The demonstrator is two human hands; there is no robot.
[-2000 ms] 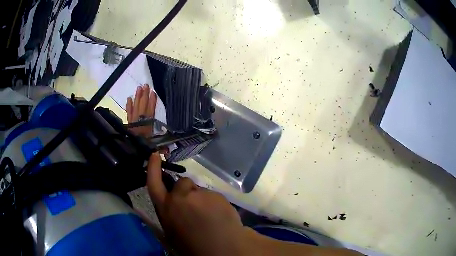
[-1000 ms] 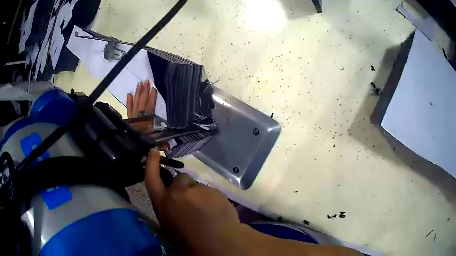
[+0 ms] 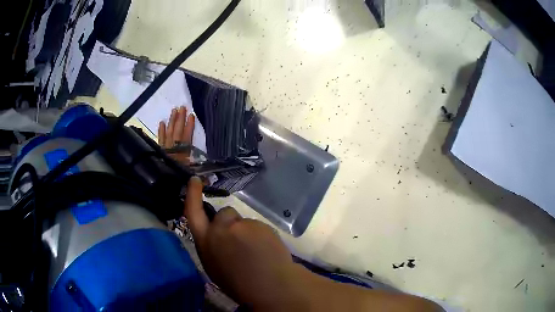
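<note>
The straight knife cutting machine [image 3: 115,237], silver and blue, fills the lower left. Its grey base plate [image 3: 292,177] lies flat on the table. A fabric lay [image 3: 222,119] with dark layered edges and white marker paper [image 3: 131,85] on top stands partly over the plate. My right hand [image 3: 243,250] is closed around the dark machine handle, index finger extended along it. My left hand [image 3: 176,131] lies flat on the marker paper, fingers slightly apart, its lower part hidden behind the machine. The blade cannot be made out.
A black power cable [image 3: 176,64] crosses above the lay. A lay clamp [image 3: 144,70] sits on the paper. Another white-topped stack [image 3: 511,128] stands at the right. Dark and white pieces [image 3: 70,46] lie upper left. Small dark scraps [image 3: 404,264] lie on the cream table [image 3: 365,201].
The view has shifted slightly, and the machine's motor appears a little farther right and tilted. Both hands keep their places on the handle and the paper.
</note>
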